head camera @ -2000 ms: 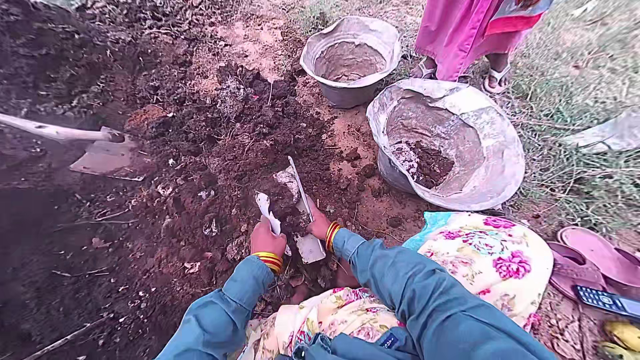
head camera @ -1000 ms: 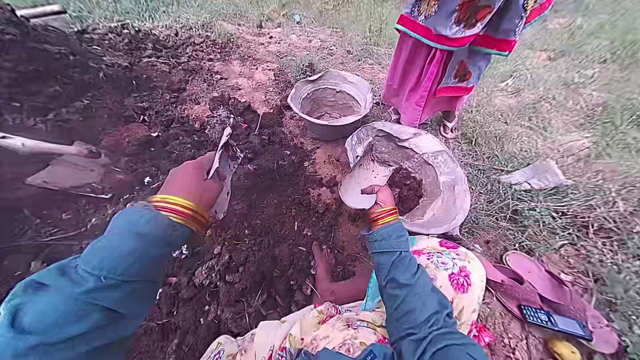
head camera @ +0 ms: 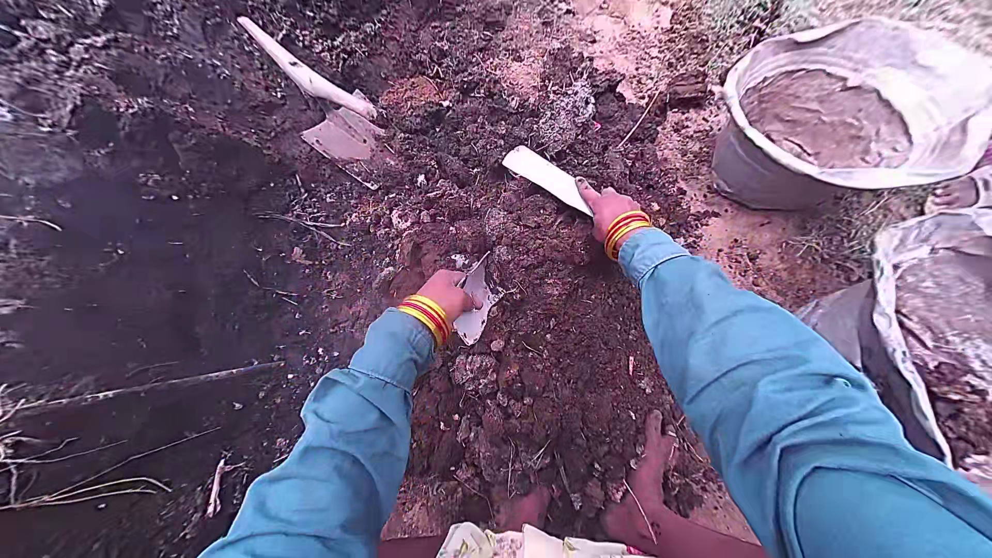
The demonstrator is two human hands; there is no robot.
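Observation:
My left hand grips a jagged pale scrap piece, its lower end against the heap of dark, crumbly soil. Farther forward and to the right, my right hand is closed on one end of a flat, curved white piece, which reaches up and left over the soil. The material of both pieces cannot be told. Red and yellow bangles circle both wrists. A worn basin, partly cut off at the right edge, holds some dark soil.
A second basin with a mud-caked bottom stands at the upper right, near another person's foot. A hoe with a wooden handle lies at the upper left. Dry twigs lie on the dark wet ground. My bare feet are below.
My right hand has moved from the soil-holding basin to the heap with its white piece. My left hand has lowered its scrap to the soil. The view has tilted down and left.

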